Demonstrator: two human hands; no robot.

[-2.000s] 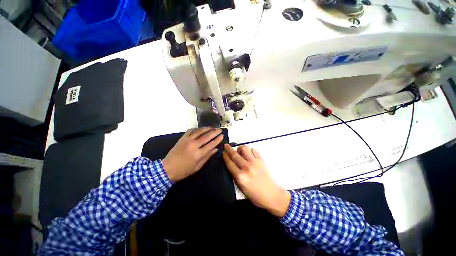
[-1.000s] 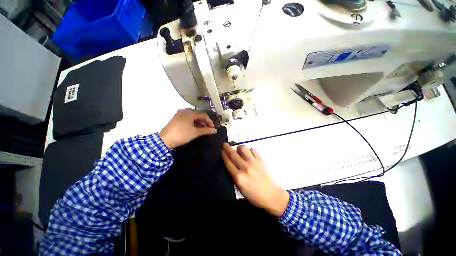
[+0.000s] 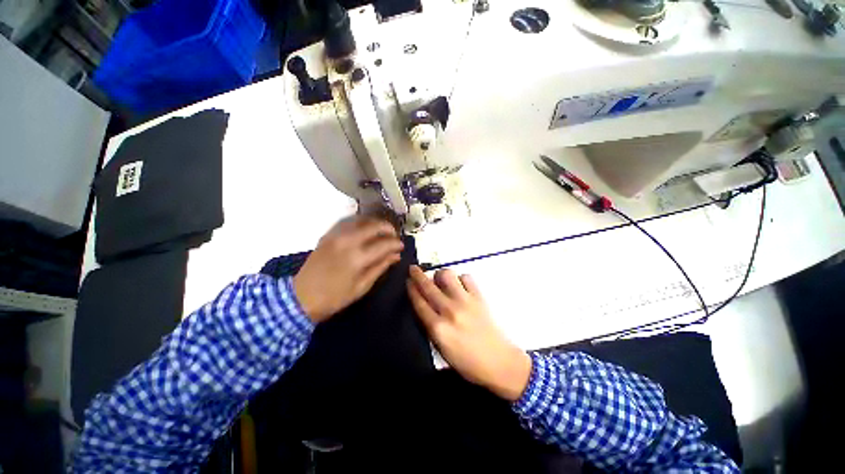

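Note:
A black fabric panel (image 3: 371, 343) lies under both my hands, its far end at the presser foot and needle (image 3: 406, 215) of the white sewing machine (image 3: 519, 93). My left hand (image 3: 350, 264) is on the panel's far left part with bent fingers close to the foot; it is slightly blurred, and its fingertips' hold is unclear. My right hand (image 3: 463, 324) lies on the panel's right edge, fingertips just in front of the foot. A narrow black strip (image 3: 519, 250) runs along the machine bed from the right towards the needle area.
A black pile with a white label (image 3: 162, 185) lies at far left, a second black pile (image 3: 125, 324) nearer me. Red-and-dark snips (image 3: 574, 185) lie under the machine arm, with a black cord (image 3: 662, 252) to their right. A blue crate (image 3: 181, 56) stands beyond the table.
My left hand lifted to a pinch near the foot, then lowered and spread back over the panel. My right hand has hardly moved. The view has shifted slightly.

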